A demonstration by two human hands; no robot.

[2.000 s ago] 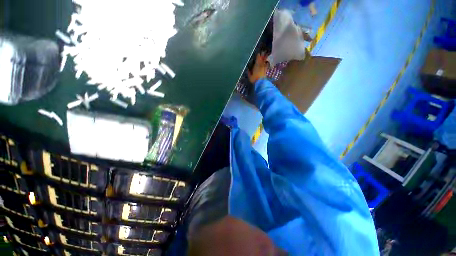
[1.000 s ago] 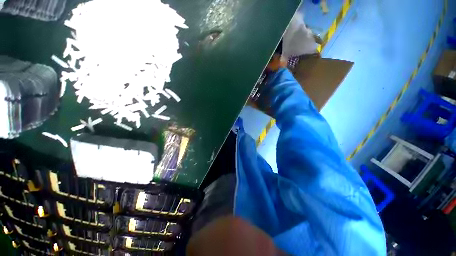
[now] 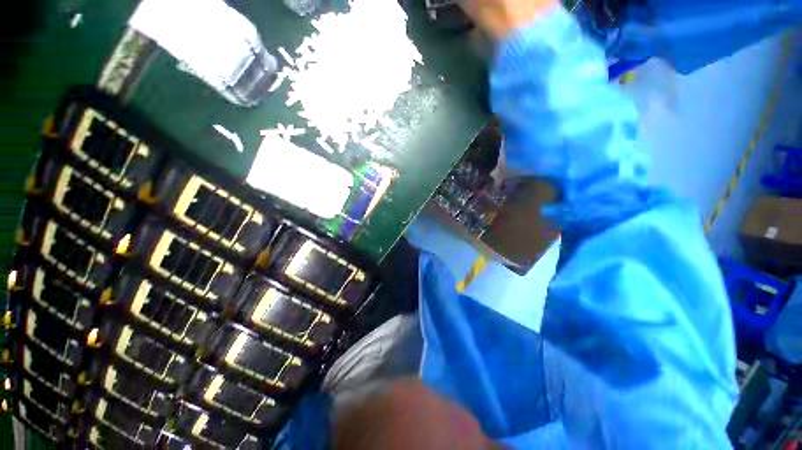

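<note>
My right hand point(image 3: 513, 12) is at the top edge, blurred and partly cut off, at the end of a blue sleeve. A dark shape shows beside its fingers; I cannot tell whether it is held. My left hand is not identifiable in view. A large black blister tray point(image 3: 158, 195) of phone units with pale gold outlines fills the lower left. A bright heap of small white strips point(image 3: 356, 75) lies on the green bench. A white-topped block point(image 3: 301, 176) sits between the heap and tray, beside a small purple-green packet point(image 3: 368, 198).
A grey-edged stack with a white top point(image 3: 198, 37) stands left of the heap. Beyond the bench edge is an open brown carton point(image 3: 526, 230) with small dark parts. Another blue garment point(image 3: 712, 31) shows at upper right. A blurred skin-coloured shape point(image 3: 404, 420) is at the bottom.
My right hand has moved from the carton beside the bench up to the top edge of the view. The view has turned and shifted, showing more of the tray. Another blue garment has appeared.
</note>
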